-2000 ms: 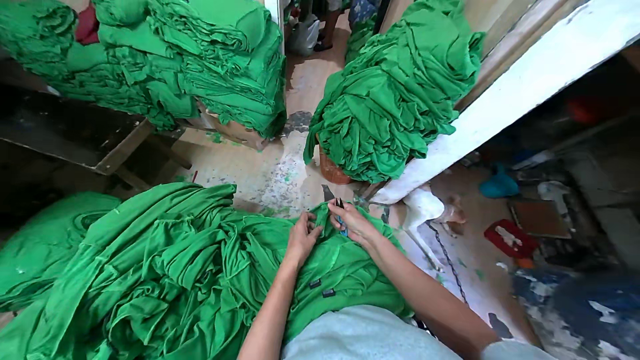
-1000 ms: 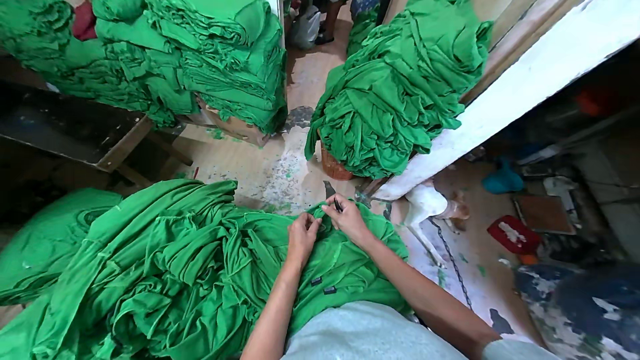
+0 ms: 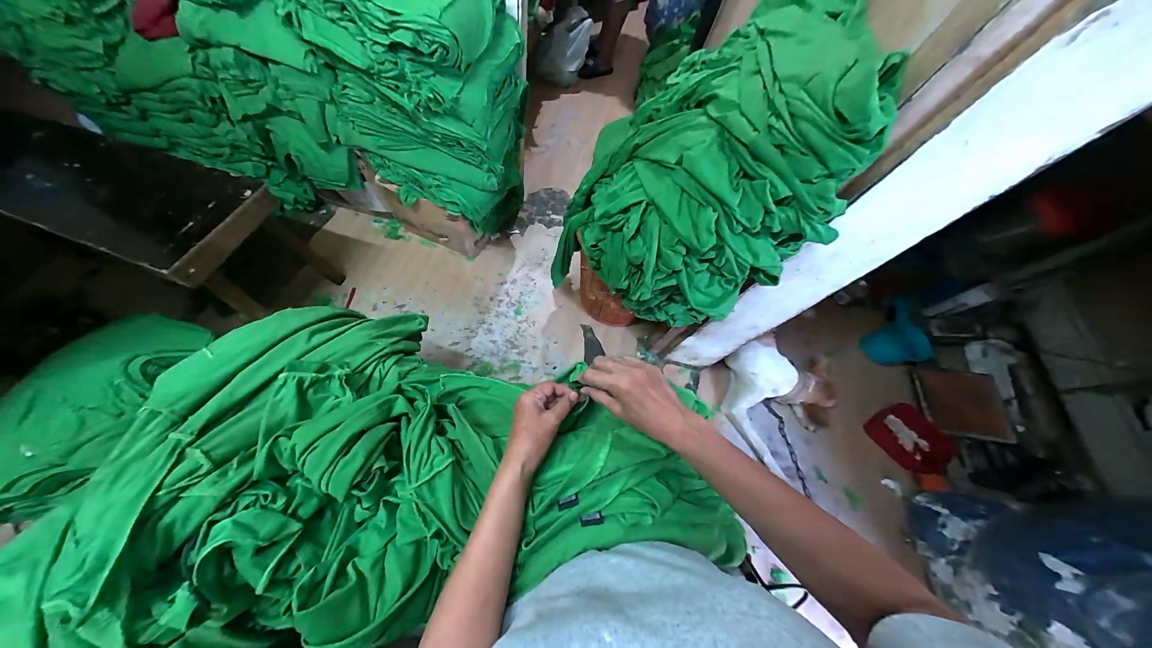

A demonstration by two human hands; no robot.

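Green fabric (image 3: 621,468) lies over my lap, with small dark labels (image 3: 579,510) on it. My left hand (image 3: 543,416) pinches the fabric's upper edge between thumb and forefinger. Right beside it, my right hand (image 3: 634,396) has its fingers closed on the same edge; whether it also holds a small tool is hidden. A large heap of crumpled green cloth (image 3: 297,468) reaches from my lap to the left side of the view.
Stacked green fabric (image 3: 405,90) stands at upper left beside a dark wooden table (image 3: 135,198). More green cloth (image 3: 711,171) overflows an orange container (image 3: 603,292) ahead. A white and brown animal (image 3: 760,373) lies by a chain (image 3: 787,450). A person's leg (image 3: 610,36) shows at the top.
The small tool with a blue part, visible in my right hand two seconds ago, no longer shows. Both hands stay close together at the fabric's edge.
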